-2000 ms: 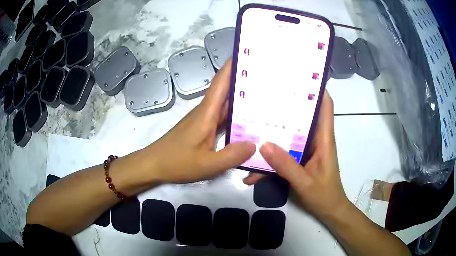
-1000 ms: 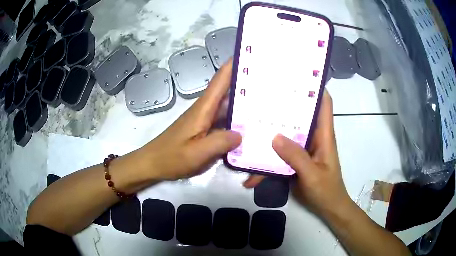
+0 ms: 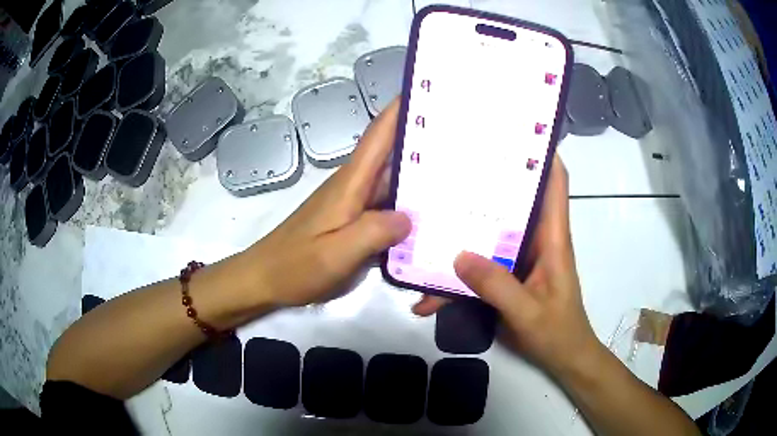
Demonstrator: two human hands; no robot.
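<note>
A smartphone (image 3: 481, 145) with a bright white and pink screen and a dark purple case is held upright in both hands. My left hand (image 3: 328, 234), with a beaded bracelet at the wrist, grips its left side, thumb over the lower left of the screen. My right hand (image 3: 532, 281) grips its right side, thumb over the lower screen. Black pads (image 3: 332, 381) lie in a row on a white sheet (image 3: 128, 264) below the hands, with one more pad (image 3: 465, 327) above the row's right end, partly hidden by the right hand.
Grey bare housings (image 3: 258, 155) lie beyond the hands, some hidden behind the phone. Padded housings (image 3: 135, 146) are grouped at left. Clear film (image 3: 690, 153) and printed sheets (image 3: 741, 111) are at right. A dark cloth (image 3: 703, 353) and a small tan piece (image 3: 654, 325) lie lower right.
Both thumbs have moved over the lower screen, now farther apart than two seconds ago. The right thumb is slightly lower and left than one second ago. The phone stays held.
</note>
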